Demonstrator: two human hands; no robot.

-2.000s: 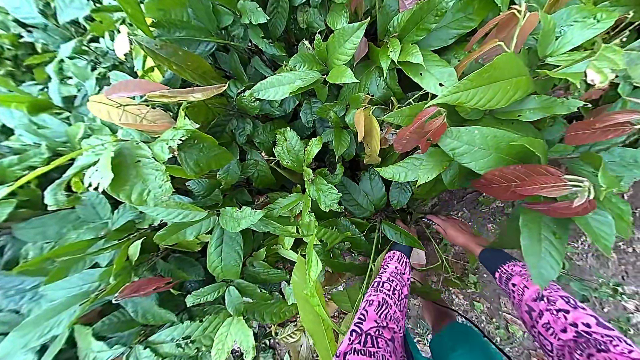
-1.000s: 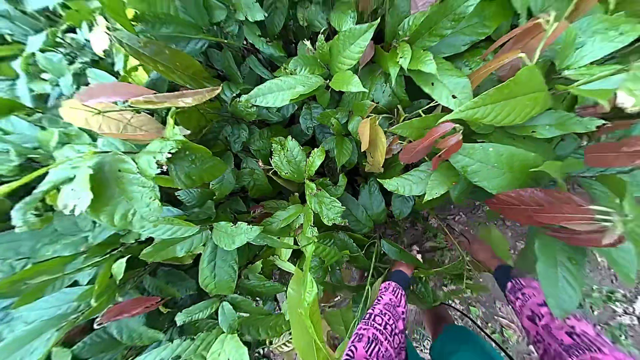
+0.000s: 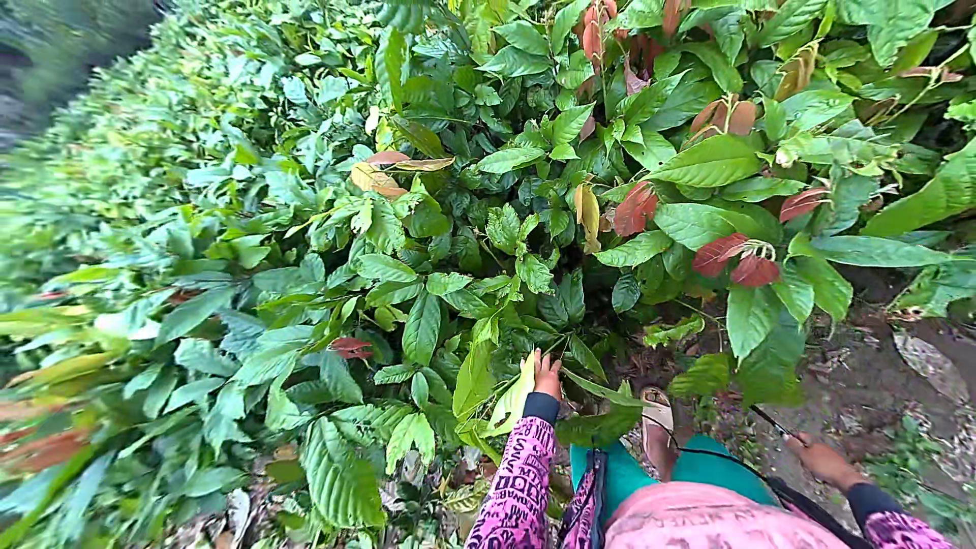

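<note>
My left hand (image 3: 546, 375), in a pink and black printed sleeve with a dark cuff, reaches into the low green foliage. Its fingers touch leaves and thin stems beside a pale yellow-green leaf (image 3: 512, 400); whether they close on a stem is unclear. Off to the right, my right hand (image 3: 823, 459) is closed around the end of a thin dark stem or cord (image 3: 770, 421). A dark line curves from near the leaves across my lap. Red young leaves (image 3: 755, 268) hang from a plant above the space between the hands.
Dense leafy seedlings (image 3: 252, 305) spread across the left and top. Bare soil with leaf litter (image 3: 862, 381) lies at the right, with a large dry leaf (image 3: 930, 364) on it. My sandalled foot (image 3: 657, 427) stands at the edge of the plants.
The right hand has moved away from the plants to the right and now holds the dark stem or cord. The left hand stays among the leaves. The view has widened and shifted.
</note>
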